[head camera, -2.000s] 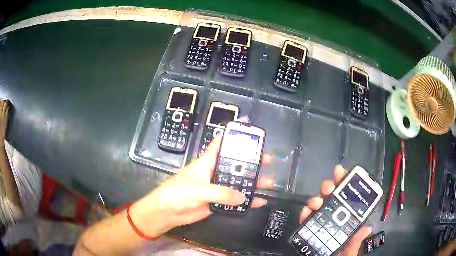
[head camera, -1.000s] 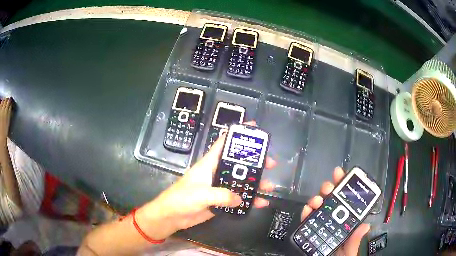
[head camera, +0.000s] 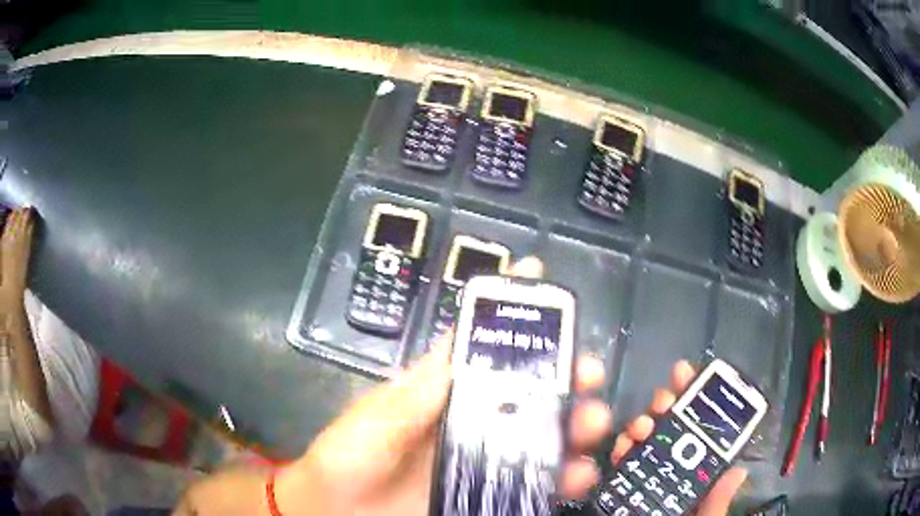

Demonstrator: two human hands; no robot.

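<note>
My left hand [head camera: 388, 428] holds a bar phone [head camera: 512, 348] upright at the lower middle, its screen lit with white text that looks like "Loopback" and its keypad washed out by glare. My right hand [head camera: 721, 489] holds a second phone [head camera: 696, 433] tilted at the lower right, its lit screen showing white lines and its keys dark with white digits. Both phones are above the front of a clear blister tray [head camera: 661, 333]. The thumb of my left hand cannot be made out in the glare.
Several dark-screened phones lie in the tray, including one at front left [head camera: 386, 267] and one at back right [head camera: 746, 219]. A small fan [head camera: 886, 242] and red pens [head camera: 805, 403] are right of it. Another person's arm [head camera: 25, 312] shows at far left.
The left phone has come closer and its text has changed; its keypad has gone from dark to glaring. The right phone's screen now shows lines instead of text. The tray sits slightly lower in view.
</note>
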